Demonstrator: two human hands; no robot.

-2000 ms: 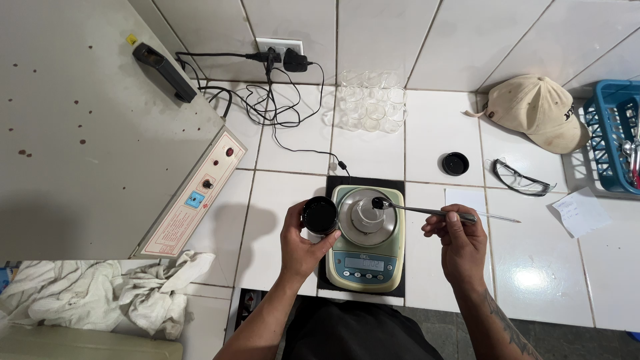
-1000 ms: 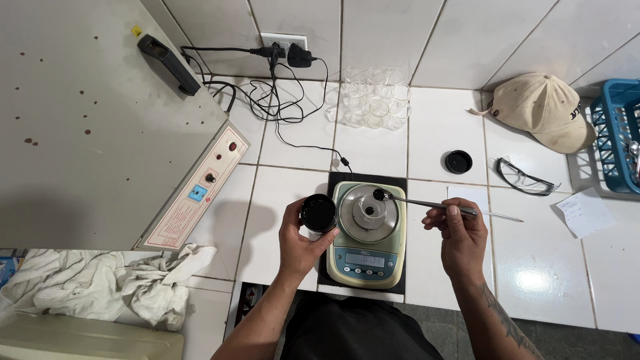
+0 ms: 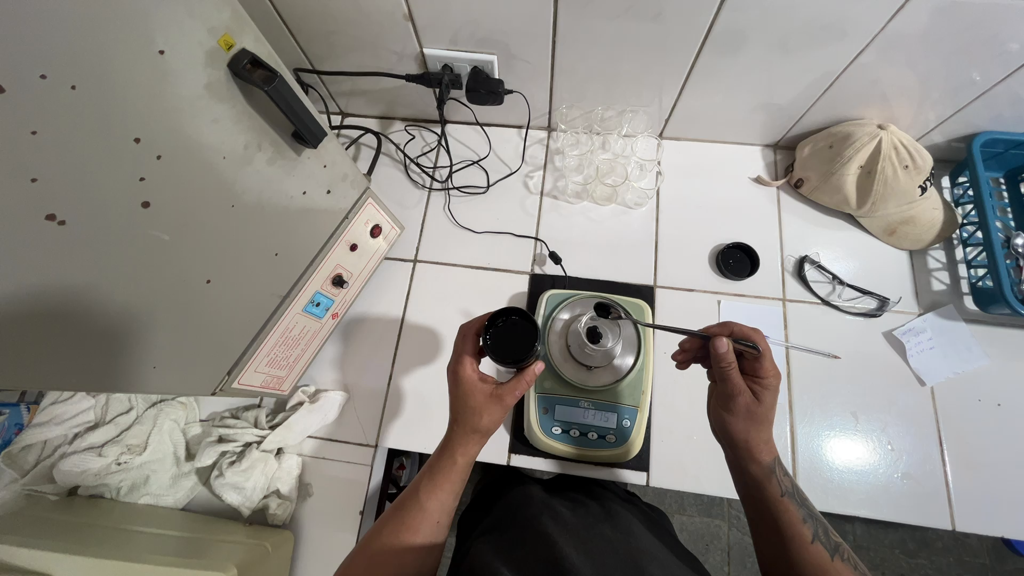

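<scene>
My left hand [image 3: 488, 380] grips a small jar [image 3: 512, 337] of glossy black material, just left of the round pan of a digital balance [image 3: 590, 428]. On the pan stands a small clear glass cup [image 3: 597, 339] with a black lump [image 3: 594, 334] inside. In my right hand [image 3: 732, 372] is a metal spoon [image 3: 688, 330], held from the right. Its bowl, coated black, is over the upper rim of the cup. A black screw cap [image 3: 737, 261] lies on the tiles behind my right hand.
Behind the balance stand several clear glass cups [image 3: 610, 172] and tangled black cables [image 3: 448, 160]. A large metal appliance [image 3: 160, 200] fills the left, with white cloths [image 3: 152, 448] below. Safety glasses [image 3: 844, 288], a cap [image 3: 872, 184], a pen [image 3: 804, 348], paper notes [image 3: 934, 344] and a blue basket [image 3: 986, 232] are right.
The black-coated spoon bowl, earlier over the cup and then at its upper right, is now over its upper rim. A black lump shows inside the cup. My left hand still holds the jar.
</scene>
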